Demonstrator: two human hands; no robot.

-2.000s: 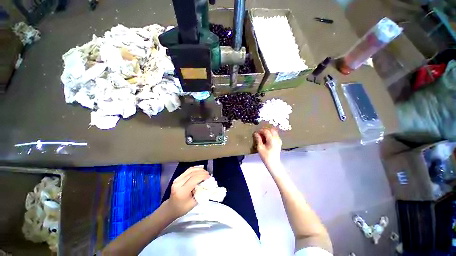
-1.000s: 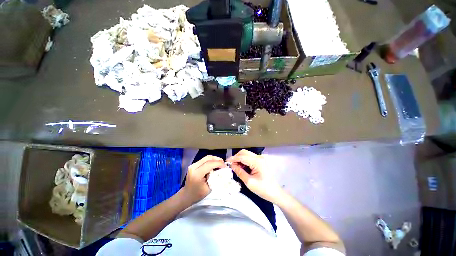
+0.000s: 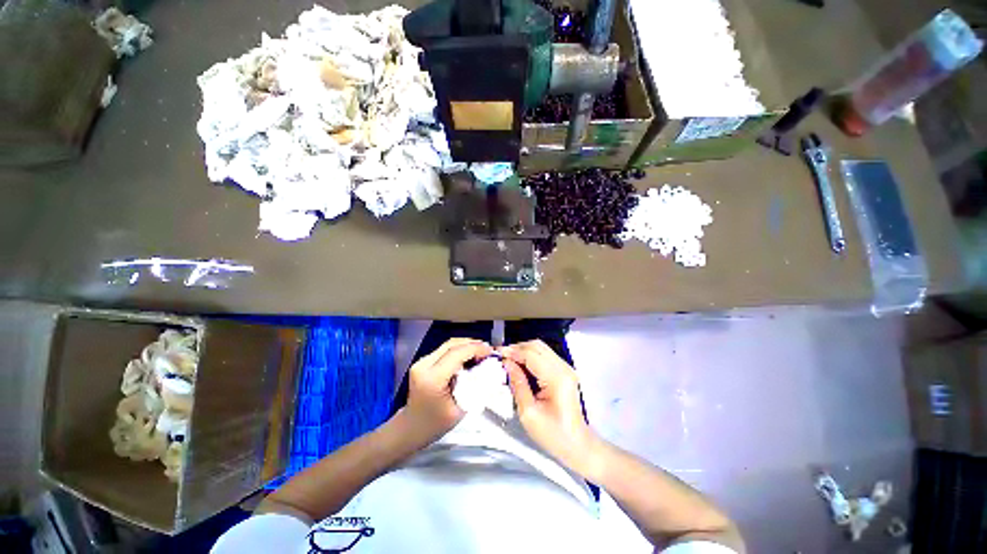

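A cream-white plush piece (image 3: pixel 484 390) is held over my lap between both hands. My left hand (image 3: pixel 435 381) grips its left side and my right hand (image 3: pixel 548 392) is at its upper right, with the fingertips of both hands meeting at its top edge. A small dark spot shows at the fingertips; whether it is a safety eye I cannot tell. The green hand press (image 3: pixel 492 243) stands on the table in front of me, with dark safety eyes (image 3: pixel 584 206) and white washers (image 3: pixel 669 222) piled right of its base.
A heap of cream cloth pieces (image 3: pixel 314 119) lies left of the press. A parts box (image 3: pixel 693 139) is behind it. A wrench (image 3: pixel 823 195), a sleeved dark rectangle (image 3: pixel 879 216) and a bottle (image 3: pixel 909 74) lie right. An open carton (image 3: pixel 65 406) and blue crate (image 3: pixel 344 373) are low left.
My right hand has left the table beside the washers and come to the plush piece at my left hand. The view has shifted. In the last second the hands have barely moved.
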